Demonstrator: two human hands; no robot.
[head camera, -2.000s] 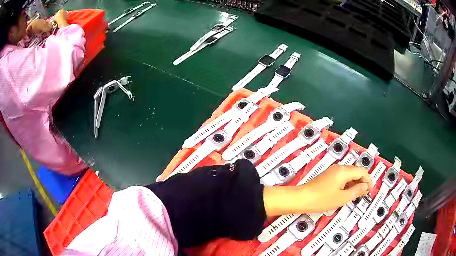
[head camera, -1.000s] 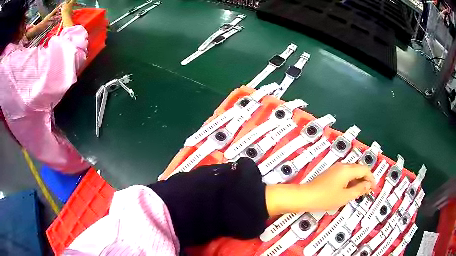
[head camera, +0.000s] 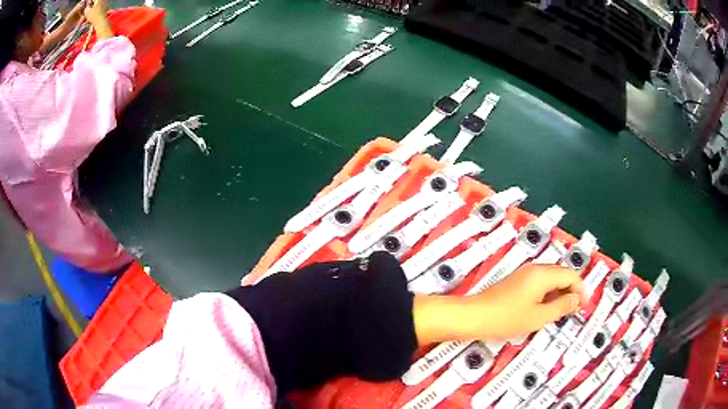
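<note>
My left hand (head camera: 531, 302), in a black cuff, reaches from the lower left over an orange-red tray (head camera: 363, 160). Its thumb and fingertips are close together over the tray's right part, just above a watch back partly hidden below them. Whether they grip it I cannot tell. Several smartwatches with white straps lie face down in slanted rows, such as one with a dark round sensor window (head camera: 474, 359). My forearm covers part of the tray. My right hand is not in view.
Two face-up watches (head camera: 448, 105) lie beyond the tray on the green bench (head camera: 263, 160); more pairs lie farther left. A forked white piece (head camera: 154, 160) lies left. A black parts tray (head camera: 527, 52) spans the far side. A person in pink (head camera: 60, 136) works by stacked orange-red trays.
The view has shifted slightly. My left hand stays at the same place over the tray. The other person's hands have risen a little above the tray stack.
</note>
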